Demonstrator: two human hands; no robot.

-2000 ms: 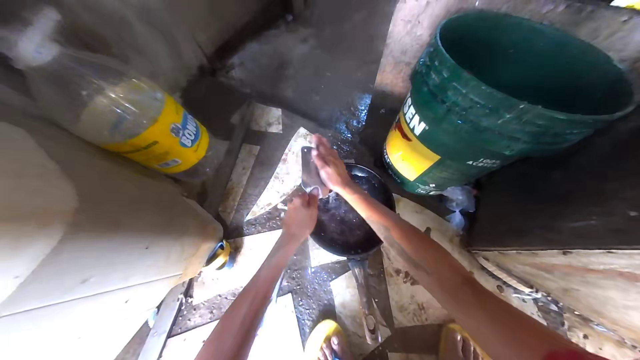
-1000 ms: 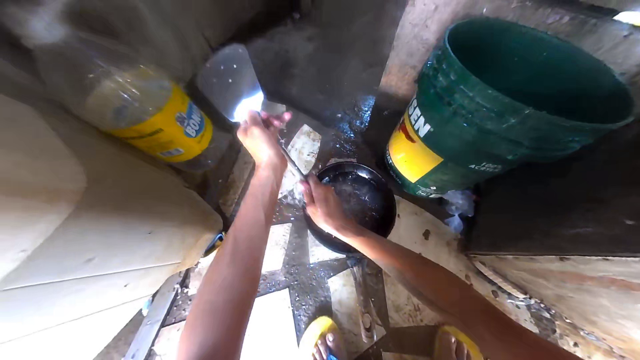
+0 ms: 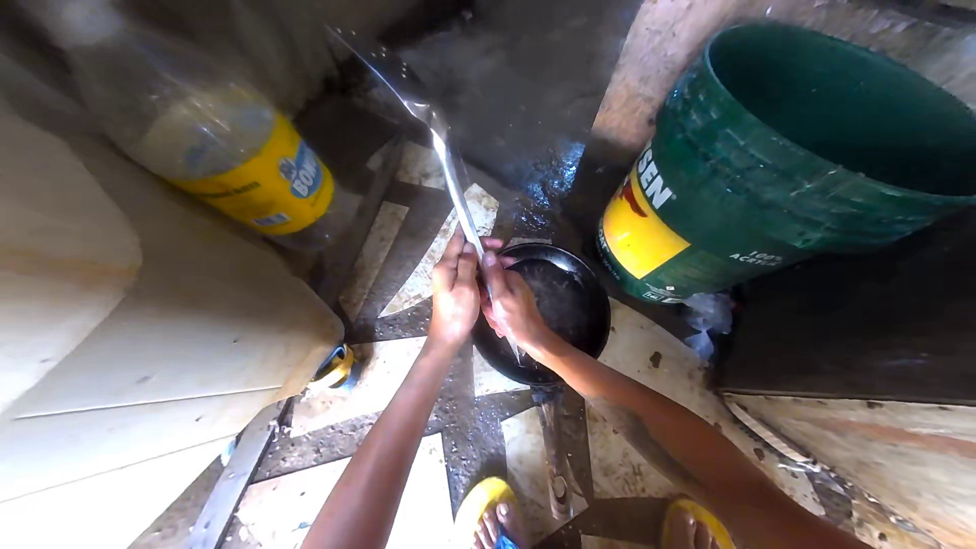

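A metal turner with a slotted blade (image 3: 454, 179) is held up over the floor, its blade at the upper left, seen nearly edge-on. Both hands close around its handle: my left hand (image 3: 456, 293) on the left side, my right hand (image 3: 515, 305) against it on the right. Beneath my right hand, a black frying pan (image 3: 568, 305) rests on the floor with its handle towards my feet. The pan's inside looks wet and dark. The lower end of the turner's handle is partly hidden by my fingers.
A large green plastic bucket (image 3: 770, 183) stands at the right, with a crumpled clear plastic bag (image 3: 707, 316) at its base. At the left are a large plastic bottle with a yellow label (image 3: 259, 179), a pale panel (image 3: 168, 305) and a small yellow object (image 3: 334, 367). The tile-patched floor (image 3: 366, 381) is wet.
The turner's broad blade, seen face-on at the upper left a second ago, has turned nearly edge-on. My left hand has moved down the handle, close beside my right hand.
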